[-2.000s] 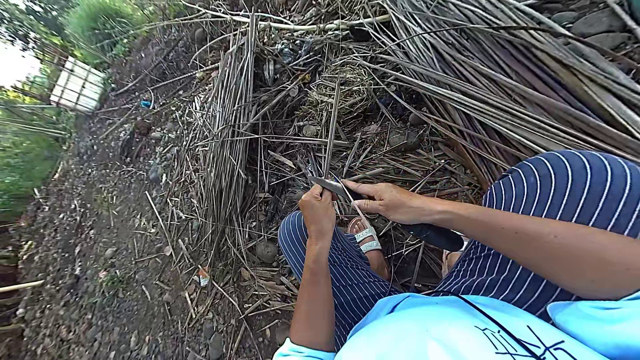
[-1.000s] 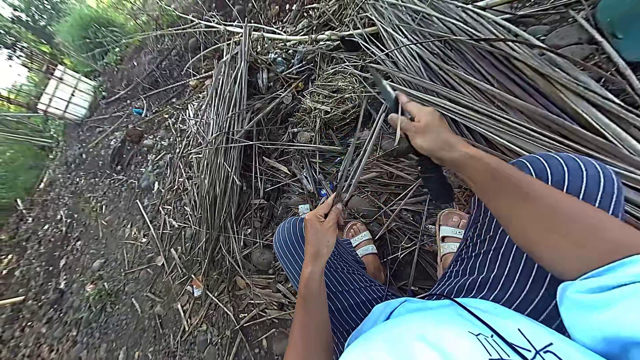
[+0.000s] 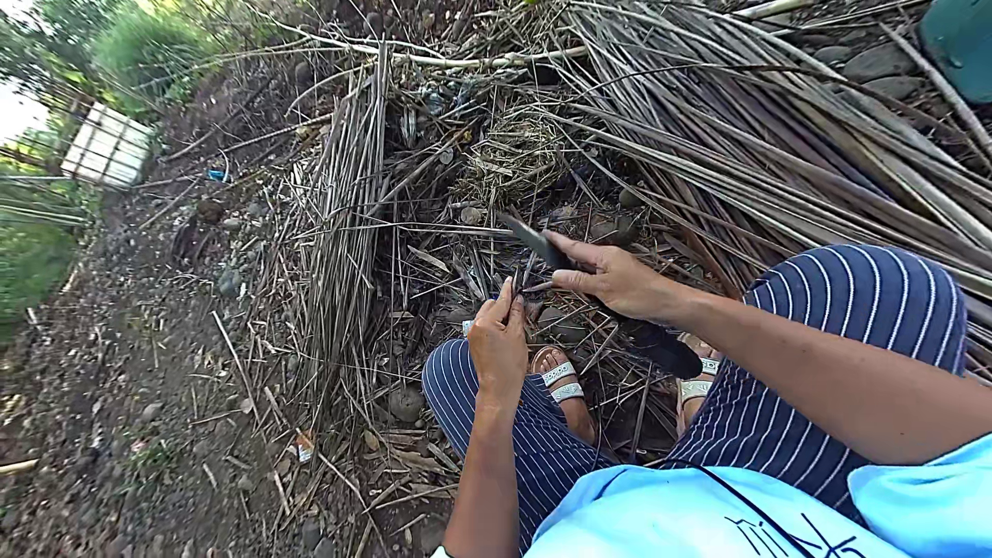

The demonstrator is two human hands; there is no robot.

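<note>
My right hand (image 3: 620,280) is closed around the dark handle of a knife (image 3: 535,239), whose blade points up and to the left. Just below and left of the blade, my left hand (image 3: 500,333) pinches the end of a thin dry stalk (image 3: 518,285) between thumb and fingers. The stalk's far part is hard to make out against the litter. A bundle of dry stalks (image 3: 345,209) lies on the ground left of my hands. To the upper right spreads a larger pile of long dry stalks (image 3: 744,132).
Stones (image 3: 883,66) and a green object (image 3: 961,46) are at the upper right. A white crate-like container (image 3: 108,146) stands at the upper left, near green plants. My sandalled feet (image 3: 566,380) rest among scattered stalks and stones.
My right hand with the knife has come down and left, back toward my left hand, since one second ago. The longer stalks seen then in my left hand no longer show there.
</note>
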